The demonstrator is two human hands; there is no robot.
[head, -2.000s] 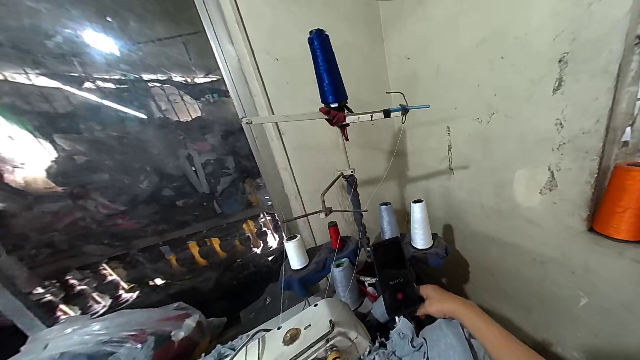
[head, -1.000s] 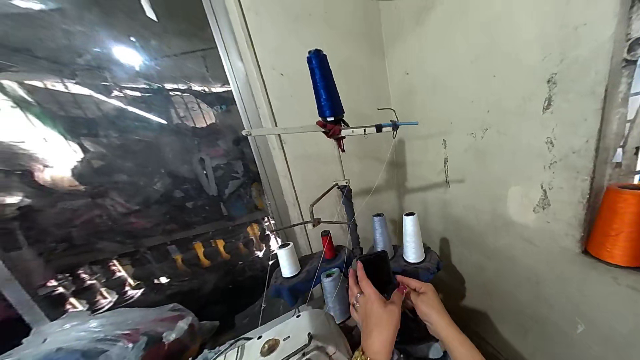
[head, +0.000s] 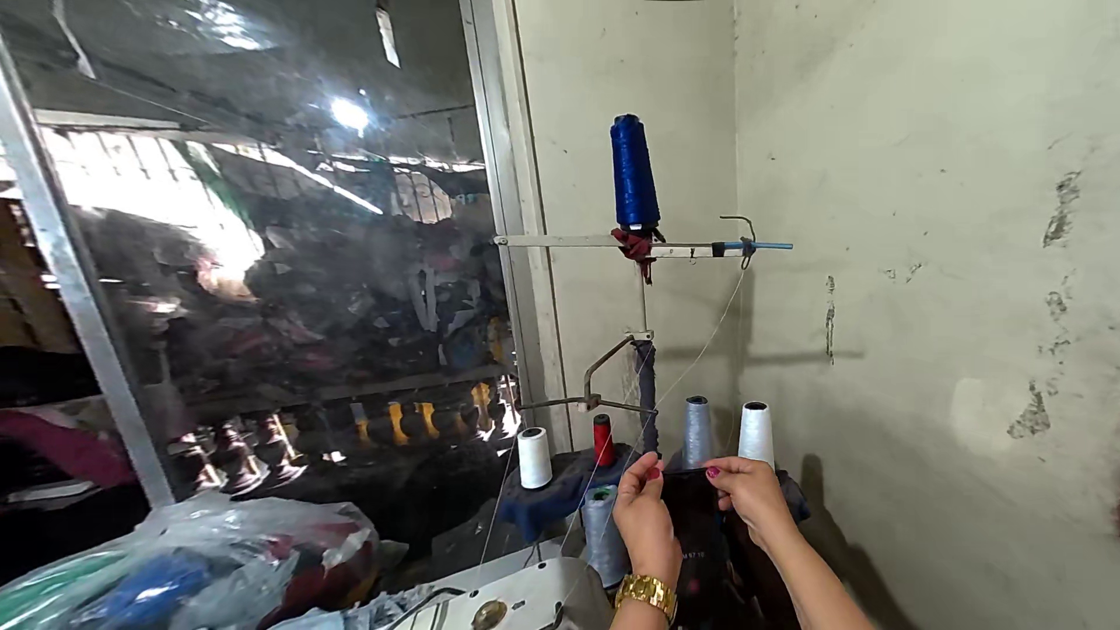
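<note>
My left hand (head: pixel 647 525), with a gold watch at the wrist, is raised beside the thread stand, thumb and fingertips pinched together. My right hand (head: pixel 754 497) is level with it on the right, also pinching. Whatever is between the fingertips is too fine to make out. A dark phone-like object (head: pixel 696 534) stands between and behind the hands. Cones of white thread (head: pixel 755 433) and grey-blue thread (head: pixel 696 435) rise just behind them. A blue thread cone (head: pixel 634 175) sits high on the stand's crossbar (head: pixel 560 241). Below my left hand is the white sewing machine head (head: pixel 525 595).
Another white cone (head: pixel 534 458), a small red cone (head: pixel 604 440) and a light blue cone (head: pixel 602 534) stand left of my hands. Thin threads run down to the machine. A clear plastic bag of fabric (head: pixel 201 560) lies lower left, before a glass pane with a metal frame (head: pixel 87 280).
Two seconds ago only my right hand showed, at the dark object; my left hand has since come in. Both hands have moved to the object's upper end, with their fingertips pinched.
</note>
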